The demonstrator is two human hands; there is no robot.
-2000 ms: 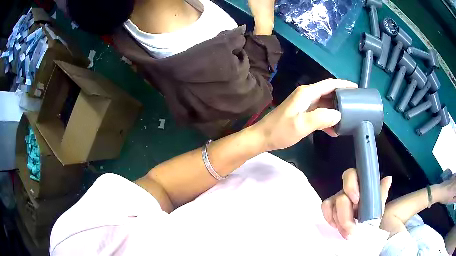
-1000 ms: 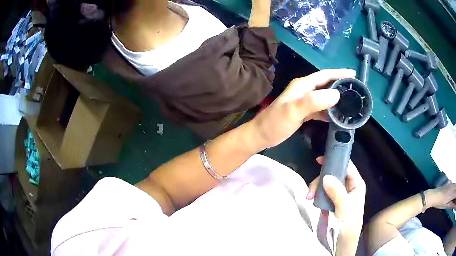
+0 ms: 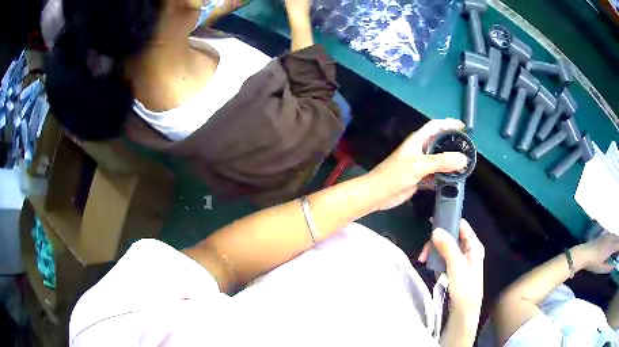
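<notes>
A grey handheld fan body [image 3: 448, 207] is held upright over my lap, its round open head facing the camera, with dark spoked parts inside. My left hand [image 3: 407, 166] reaches in from the left and grips the drum head, thumb across the opening's rim and fingers behind the top. My right hand [image 3: 461, 261] holds the lower handle from below, thumb in front; the other fingers are partly hidden.
Several grey fans [image 3: 519, 101] lie on the green bench [image 3: 505, 166], beside shiny clear plastic with dark discs [image 3: 387, 34]. A person in brown [image 3: 251, 129] sits ahead left. Another person's arm [image 3: 543, 284] and white paper [image 3: 601, 190] are right. Open cartons [image 3: 112, 217] stand left.
The fan head has turned from side-on to show its round opening. Since one second ago, my left thumb has moved further across the opening. The neighbour and bench have shifted left in view.
</notes>
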